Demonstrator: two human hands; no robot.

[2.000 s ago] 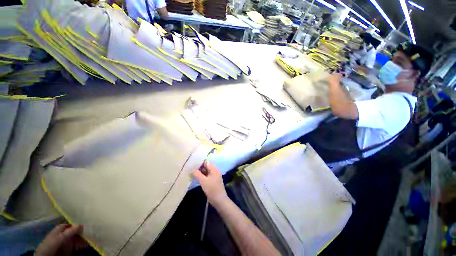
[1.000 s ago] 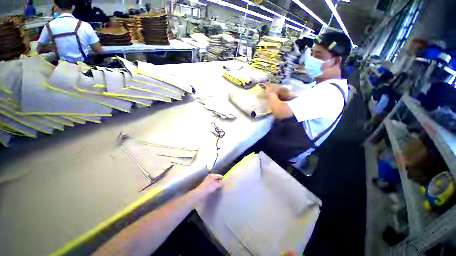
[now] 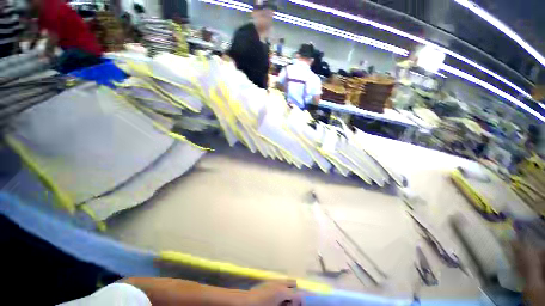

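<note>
My left hand (image 3: 278, 293) is at the bottom edge, partly cut off and blurred, beside the yellow strip on the table's near edge (image 3: 227, 268). The forearm comes in from the lower left. What the hand holds, if anything, cannot be told. My right hand is not in view. Overlapping grey-beige panels (image 3: 101, 134) with yellow edges lie flat at the left. A thin-handled tool, likely a hammer (image 3: 352, 242), lies right of centre beside thin strips.
Fanned panels (image 3: 263, 125) with yellow edges run along the far side. Dark snips (image 3: 425, 266) lie at the right. A blurred hand (image 3: 530, 260) of another person is at the far right. Blue material (image 3: 98, 72) lies beyond the left panels. People stand behind the table.
The view has swung left from the stack beside the table. My left hand has left the stack's visible edge and now shows low at the table edge. The right hand has left the picture.
</note>
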